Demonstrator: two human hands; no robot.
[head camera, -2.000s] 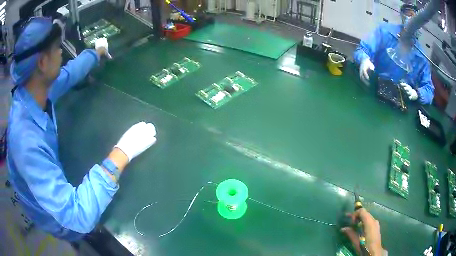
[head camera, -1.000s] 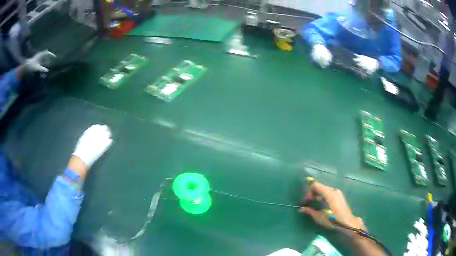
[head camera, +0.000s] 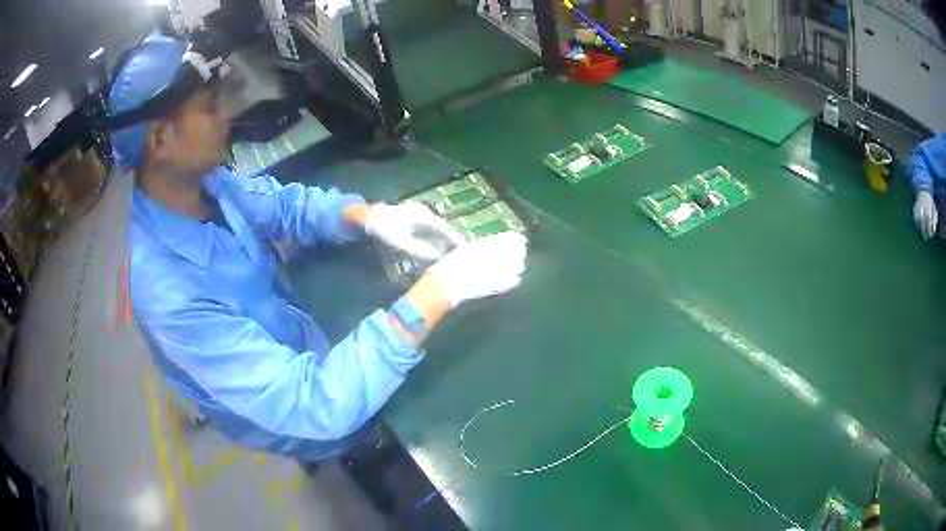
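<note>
The bright green solder spool (head camera: 661, 407) stands on the green mat. Its thin solder wire (head camera: 731, 472) runs down right to the bottom edge; a loose curved end lies left of the spool. A green circuit board (head camera: 833, 513) is cut off by the bottom edge. The soldering iron (head camera: 873, 506), yellow and black, shows beside it at the right, also cut off. A tiny white patch at the wire's end may be my gloved left hand, too little to read. My right hand is outside the picture.
A person in a blue smock at left has both white-gloved hands at a dark tray (head camera: 399, 264) with boards. Two populated boards (head camera: 697, 202) lie on the far mat. A yellow cup (head camera: 878, 168) and another person's gloved hand (head camera: 924, 214) are at far right.
The view has swung left, so my right hand has left the picture at the lower right. The neighbouring person's hands are now together at the tray of boards.
</note>
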